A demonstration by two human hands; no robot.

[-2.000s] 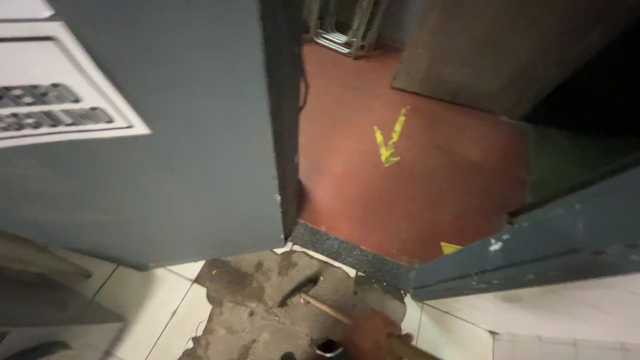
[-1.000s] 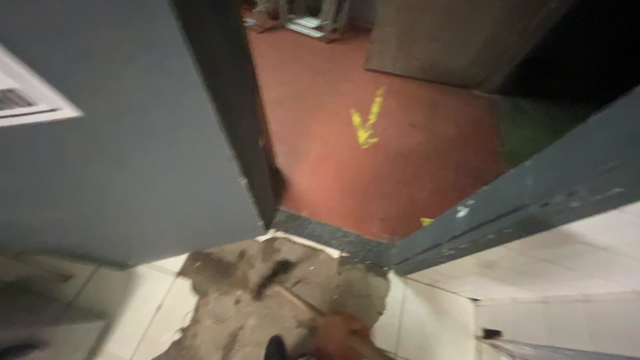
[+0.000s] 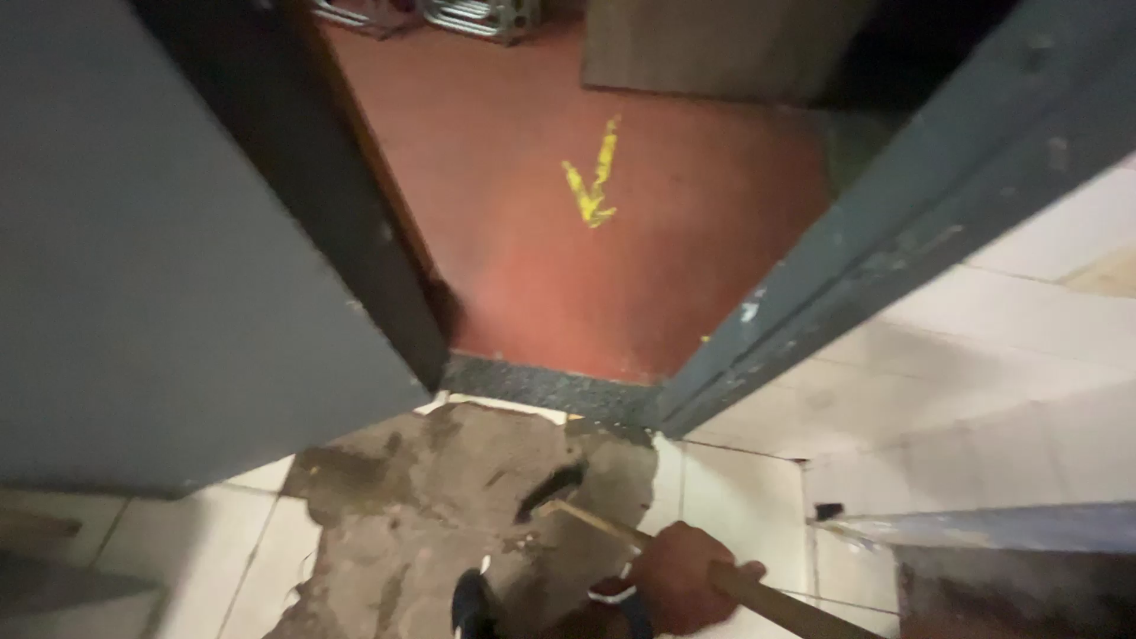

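Observation:
My left hand (image 3: 683,577) is wrapped around the wooden handle (image 3: 794,608) of a long-handled tool, low and right of centre. Its dark, narrow head (image 3: 552,491), blurred, lies crosswise at the handle's far end over a rough brown floor patch (image 3: 390,532). The head's exact kind cannot be told. The handle's rear end runs out of view at the bottom right. My right hand is not in view. Dark shoes with light edges (image 3: 475,603) show at the bottom, just left of my left hand.
A grey door (image 3: 177,293) stands at the left, a grey door frame (image 3: 852,240) at the right. A dark threshold (image 3: 550,383) borders a red floor (image 3: 568,293) with a yellow arrow (image 3: 596,182). White tiles (image 3: 737,497) edge the rough patch. Metal frames (image 3: 479,13) stand beyond.
The view has shifted right and closer to the doorway. The left hand stays around the handle throughout, with the tool's head over the rough patch.

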